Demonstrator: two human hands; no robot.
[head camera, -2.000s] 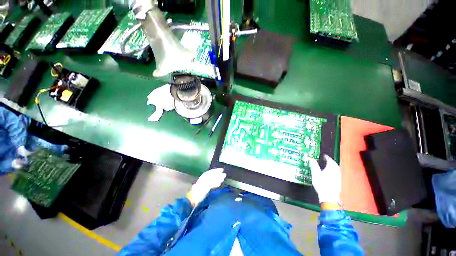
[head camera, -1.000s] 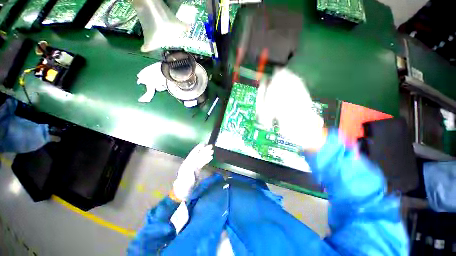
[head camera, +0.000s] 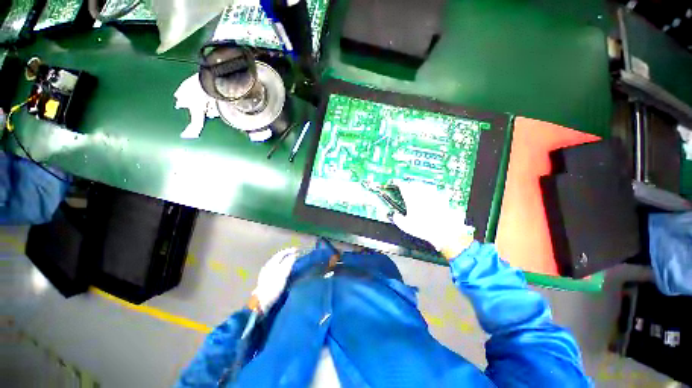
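Observation:
A green circuit board (head camera: 379, 155) lies solder side up, framed by a black mat (head camera: 493, 144), on the green bench. My gloved right hand (head camera: 434, 218) is over the board's lower edge and holds a small dark tool (head camera: 391, 198). The tool's thin end points left over the board; its exact kind is unclear. My gloved left hand (head camera: 275, 279) is off the bench edge by my lap; I see nothing in it, but its fingers are unclear.
A silver solvent pot (head camera: 262, 106) with a dark-rimmed mesh lid (head camera: 228, 72), a white cloth (head camera: 193, 106) and a pen-like tool (head camera: 300, 142) are left. Black slabs (head camera: 596, 208) partly cover the red-orange mat (head camera: 527, 204) at right. Another black slab (head camera: 391, 26) lies behind. Coworkers' blue sleeves show at both sides.
My right hand has come back down from a blurred reach over the board and now holds the dark tool. My left hand has moved from the board's near left corner down to my lap.

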